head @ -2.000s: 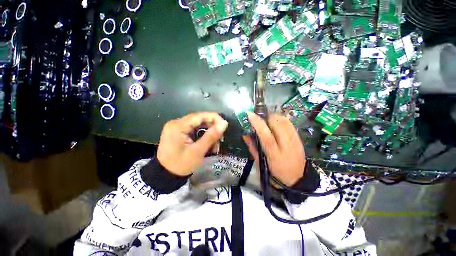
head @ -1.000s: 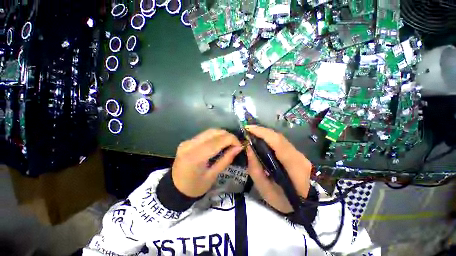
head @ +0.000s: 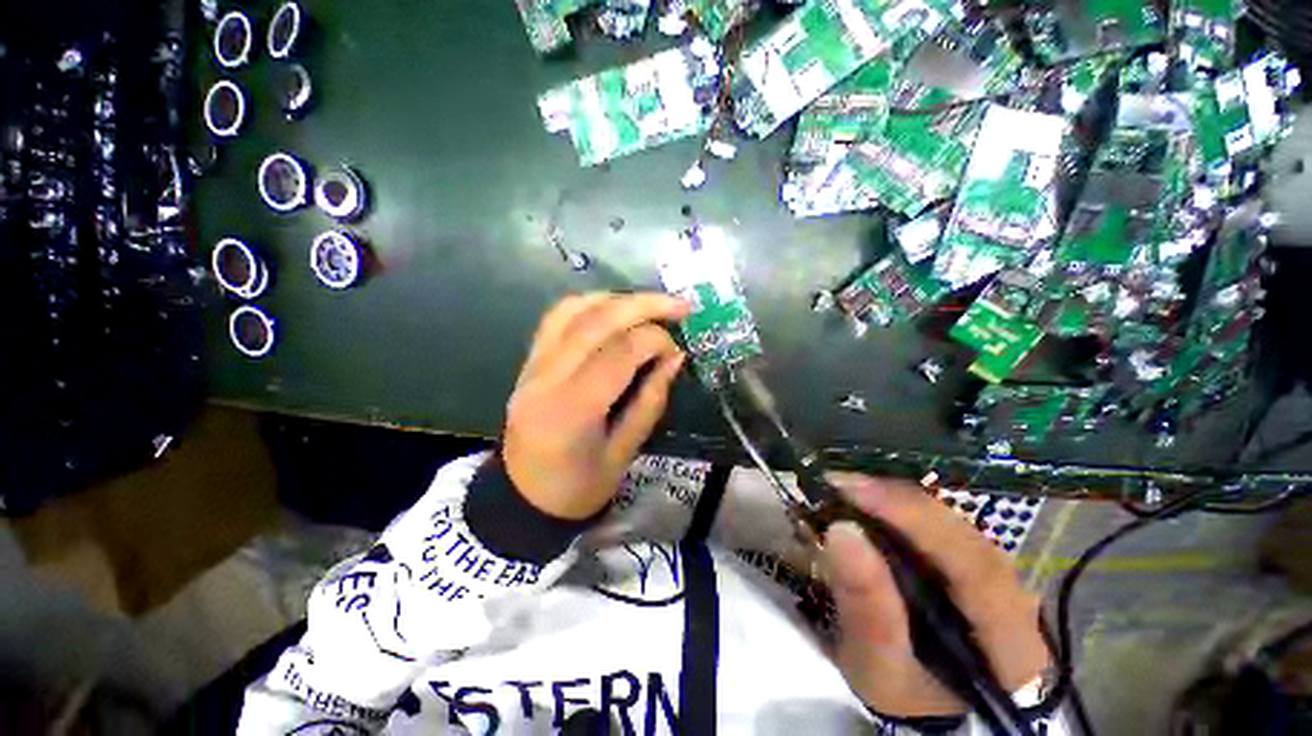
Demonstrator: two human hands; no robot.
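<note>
A green circuit board with silver-white patches (head: 715, 309) lies on the dark green mat in front of me. My left hand (head: 583, 410) has its fingertips at the board's left edge; whether a small part is between them is hidden. My right hand (head: 935, 597), lower right, holds a black soldering iron (head: 921, 582) together with slim metal tweezers (head: 763, 457). Their tips point at the board's near end. The iron's tip is blurred, so contact is unclear. A small wired part (head: 576, 260) lies left of the board.
Coin-sized dark discs with pale rings (head: 337, 259) stand scattered at left. A black shiny tray (head: 87, 259) is far left. Many circuit boards (head: 1003, 194) are heaped at right. A black cable (head: 1072, 575) runs at lower right, near a perforated tray (head: 1007, 515) below the bench edge.
My right hand has moved down and right with the iron and tweezers, uncovering the board. My left hand's fingertips have come to the board's left edge. The view has shifted.
</note>
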